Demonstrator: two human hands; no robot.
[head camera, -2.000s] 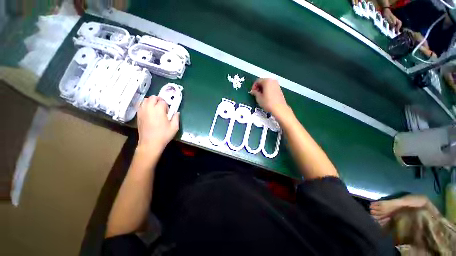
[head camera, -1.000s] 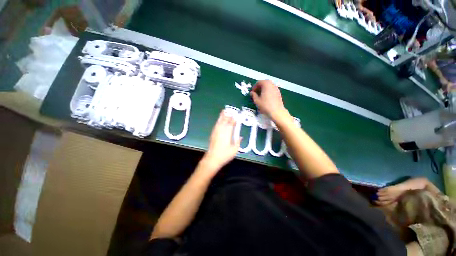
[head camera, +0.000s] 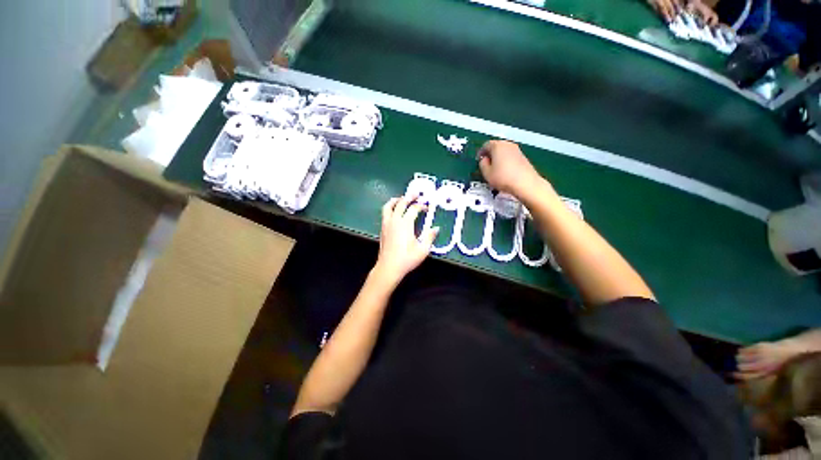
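White oval plastic housings (head camera: 475, 199) lie side by side in a row on the green bench, disc ends away from me, loops towards me. My left hand (head camera: 405, 235) grips the leftmost housing (head camera: 446, 235), fingers over its left side and thumb at its loop. My right hand (head camera: 509, 169) is above the row's far side, fingertips pinched together; whether a tiny insert is between them is too small to tell. My right hand and forearm hide parts of the right-hand housings. A small pile of white inserts (head camera: 453, 143) lies left of my right fingertips.
Stacked white housings (head camera: 275, 162) stand at the bench's left end, with crumpled white sheets (head camera: 175, 112) behind. An open carton (head camera: 193, 314) is at lower left. A white strip (head camera: 576, 151) runs beyond the row. Other people's hands show at top right (head camera: 698, 13) and right edge (head camera: 765, 358).
The single housing beside the stacks has come right into the row's left end with my left hand. My right hand has shifted slightly away from the pile. The camera view has shifted, showing more carton.
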